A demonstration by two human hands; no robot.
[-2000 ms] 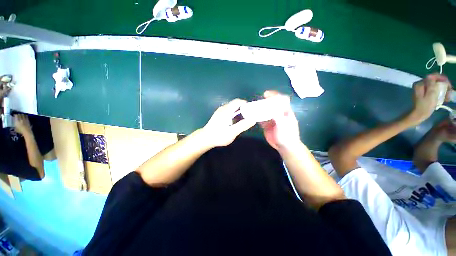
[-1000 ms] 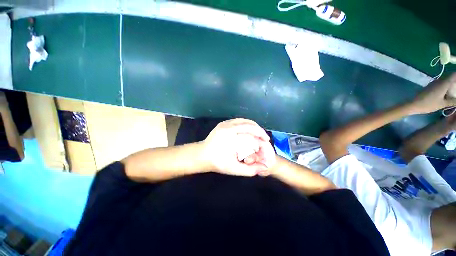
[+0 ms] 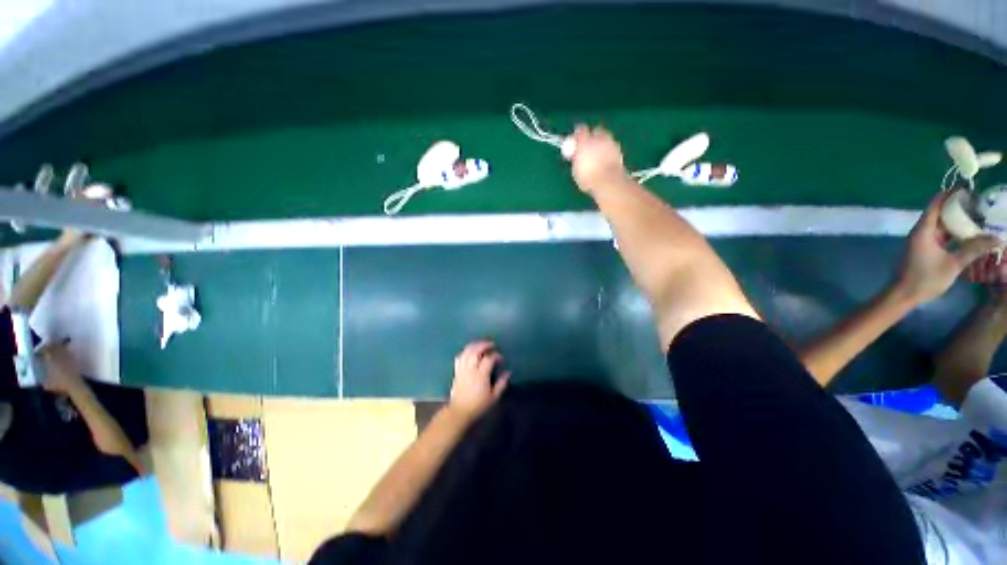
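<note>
My right hand (image 3: pixel 596 160) is over the green belt, closed around a mostly hidden cream housing. A small pale end (image 3: pixel 569 147) shows at the fingers, and its white wrist cord (image 3: pixel 532 124) loops out to the left. My left hand (image 3: pixel 477 379) is at the bench's near edge with curled fingers. A dark spot shows beside its fingers; whether it is a gap or a small thing cannot be told. On the belt, a cream housing (image 3: pixel 440 163) lies with a marked cylinder (image 3: pixel 466 172). Another housing (image 3: pixel 687 152) and cylinder (image 3: pixel 709 173) lie right of my right hand.
The pale belt rail (image 3: pixel 442 231) runs behind the bench. A crumpled white scrap (image 3: pixel 178 313) lies on the bench at left. A carton (image 3: pixel 331 464) stands below. At right, a neighbour's hands (image 3: pixel 933 254) hold a cream part. Another person's arm (image 3: pixel 94 414) shows at left.
My hands have parted from in front of my body. The right has reached forward over the belt; the left has moved to the bench edge. The white cloth is out of sight.
</note>
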